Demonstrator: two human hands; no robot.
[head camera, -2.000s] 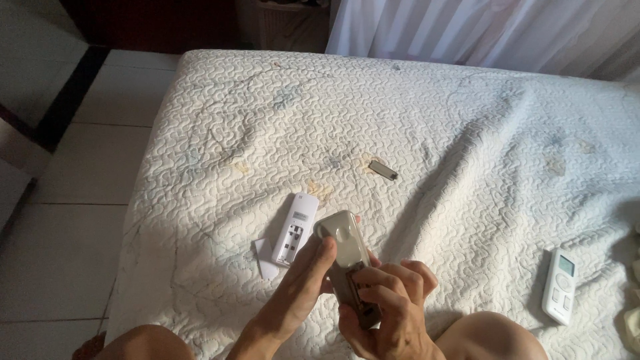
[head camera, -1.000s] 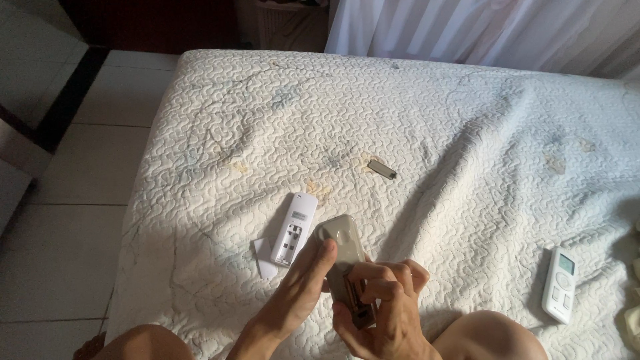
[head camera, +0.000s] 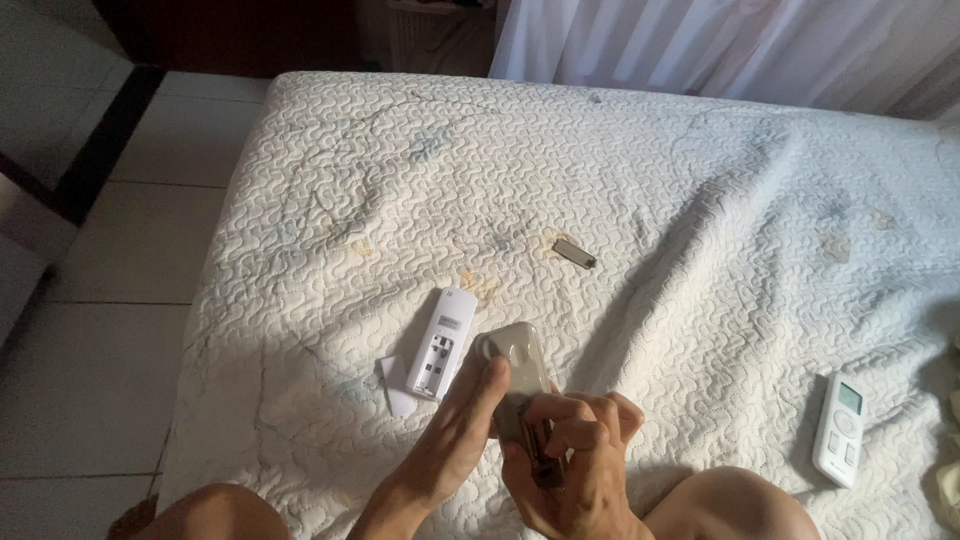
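My left hand (head camera: 469, 409) holds a grey-beige remote control (head camera: 517, 360) by its upper part, thumb on its back. The fingers of my right hand (head camera: 574, 450) are bent over the open battery compartment at its lower end, thumb along the side; the fingers partly hide what is in the compartment. Left of the hands a white remote control (head camera: 444, 341) lies with its battery compartment open and no batteries in it. Its white battery cover (head camera: 397, 386) lies beside it. Farther up lies a small grey battery cover (head camera: 574, 253).
A quilted white bedspread (head camera: 390, 187) with folds lies under everything. Another white remote control (head camera: 840, 431) with a small screen lies at the right. My bare knees flank the hands. A sheer white curtain (head camera: 637, 45) hangs beyond the bed; floor tiles (head camera: 112, 247) show at the left.
The fingers of my right hand have shifted slightly over the battery compartment. The things lying on the bedspread have not moved.
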